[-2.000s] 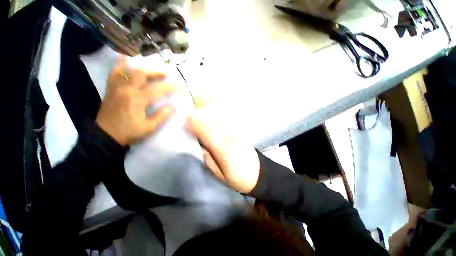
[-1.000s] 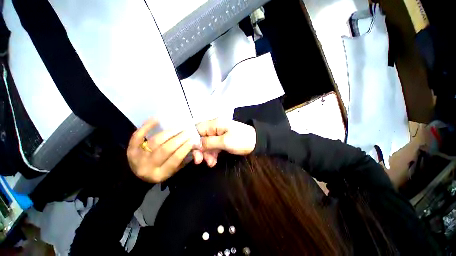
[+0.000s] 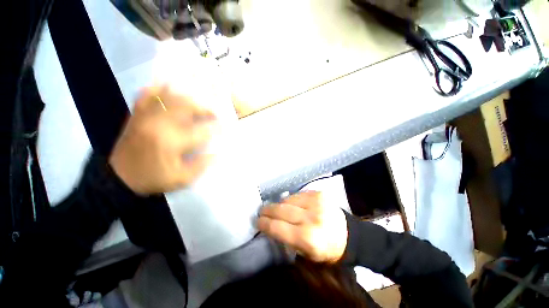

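The pale grey-white fabric panel (image 3: 210, 225) lies from the sewing machine head (image 3: 192, 21) down over the table's front edge. A black fabric band (image 3: 90, 78) runs beside it on the left. My left hand (image 3: 165, 141), blurred, is over the panel left of and below the needle area, fingers loosely bent; whether it grips cloth does not show. My right hand (image 3: 307, 225) is closed on the panel's right edge at the table's front edge. The presser foot area (image 3: 207, 51) shows under the head; the fabric edge there is washed out by glare.
Black shears (image 3: 442, 63) lie right of the needle on the white table (image 3: 361, 108). A small metal part with green (image 3: 511, 30) is at the table's far right. Pale cut pieces (image 3: 442, 198) are stacked low at right beside a cardboard box (image 3: 496, 132). Dark cloth (image 3: 21, 120) is at left.
The view has swung back up to the machine from the lap. My hands, together on the panel's edge a second ago, are now apart, the left nearer the needle, the right at the table edge.
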